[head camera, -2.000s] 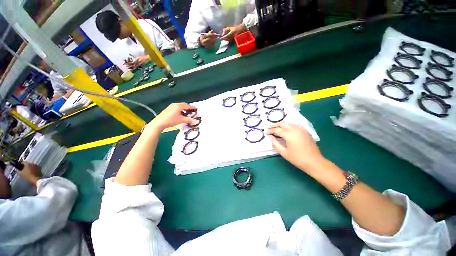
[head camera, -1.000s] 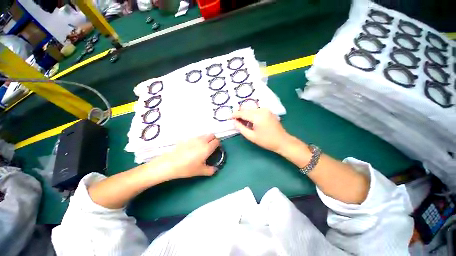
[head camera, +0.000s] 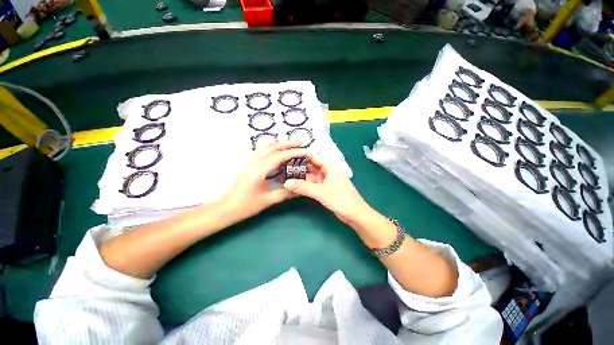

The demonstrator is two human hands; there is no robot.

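My left hand [head camera: 259, 176] and my right hand [head camera: 326, 185] meet over the near right part of the foam sheet. Both grip a dark stack of rings [head camera: 295, 168] between their fingers, its side with small metallic glints facing me. The foam sheet [head camera: 195, 145] carries a column of black ring parts [head camera: 144, 156] at its left and more rings [head camera: 261, 121] at its right. My hands hide part of the right columns. Whether a separate loose ring is in either hand cannot be told.
A thick sheet stack [head camera: 431, 182] with rows of rings stands at the right. A black box [head camera: 28, 202] is at the left by a yellow post [head camera: 20, 124]. A red bin [head camera: 257, 12] is across the belt. A keypad controller [head camera: 522, 313] is at the lower right.
My left hand has lifted the dark ring stack off the green bench and brought it to my right hand over the sheet. The camera view has turned to the right.
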